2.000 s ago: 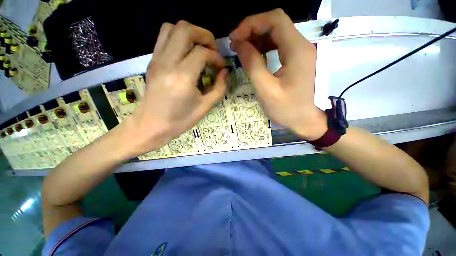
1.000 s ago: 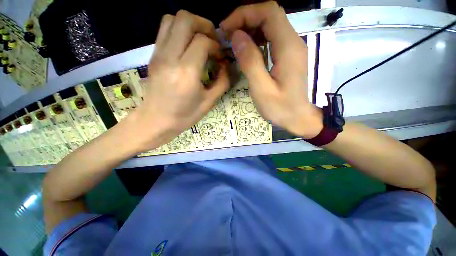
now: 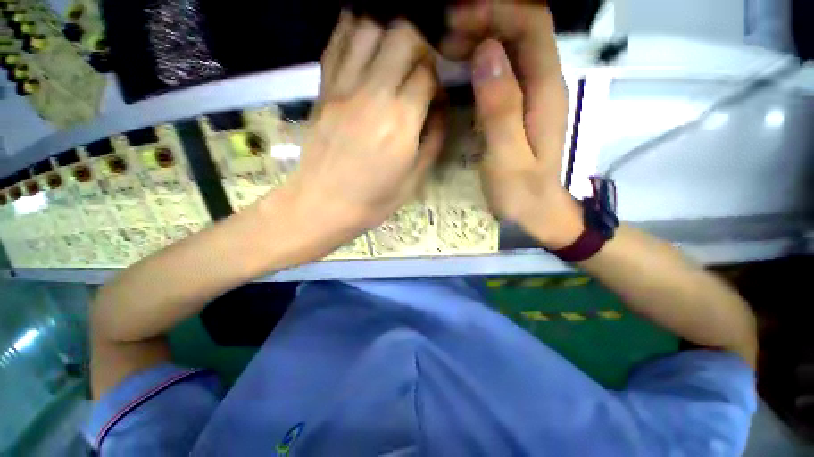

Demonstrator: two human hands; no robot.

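Observation:
The circuit board panel [image 3: 460,219] lies between the metal rails, partly under my hands. My left hand [image 3: 375,134] is over the panel's middle with its fingers curled; its fingertips are hidden or blurred, so I cannot tell what it holds. My right hand [image 3: 522,116] is over the panel's right end, thumb up and fingers bent at the far rail. It is blurred, and no part shows clearly between its fingertips. A dark red wrist strap [image 3: 585,243] with a black clip is on my right wrist.
More boards with orange ring coils [image 3: 163,158] lie to the left on the line. The near rail [image 3: 375,268] runs in front of me. Beyond the far rail are a black bin with a silvery tangle [image 3: 183,45] and waiting boards [image 3: 67,89]. A blurred cord runs from the strap to the upper right.
The view has shifted and blurred. My right hand's thumb and fingers are further from my left hand. The yellow part seen earlier by my left fingers is now hidden.

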